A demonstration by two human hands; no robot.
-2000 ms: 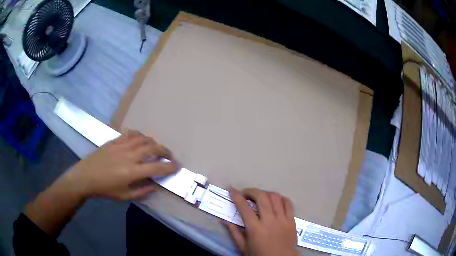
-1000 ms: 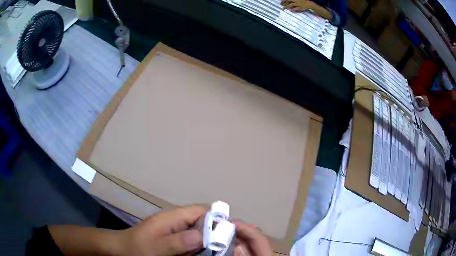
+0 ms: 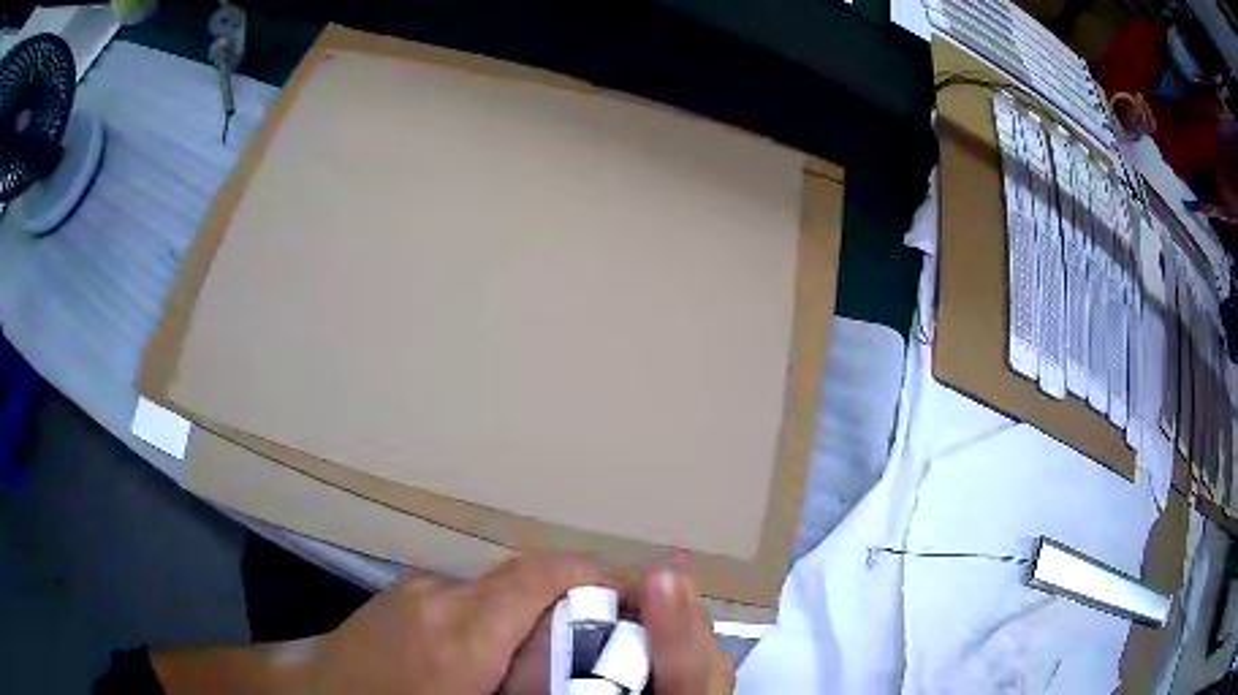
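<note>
A white strip [image 3: 592, 608] is held at the bottom centre of the view, its notched end with two rounded lobes facing up. My left hand [image 3: 462, 627] holds it from the left and my right hand [image 3: 683, 631] from the right. Both hands are cut off by the lower edge, and most of the strip is hidden. The cardboard work sheet [image 3: 502, 299] lies flat just beyond my hands. A short white label [image 3: 162, 426] shows at its near-left edge.
A desk fan [image 3: 57, 149] stands at far left, with a thin metal arm [image 3: 227, 61] beyond the sheet's corner. White strips [image 3: 1073, 258] lie in rows on tan board [image 3: 967, 272] at right. A short white piece with a thin cord [image 3: 1100, 584] lies on white sheets nearer.
The long strip stretched between my hands is now gathered at bottom centre, both hands close together. The view has shifted, so another person's hand at the top is out of view.
</note>
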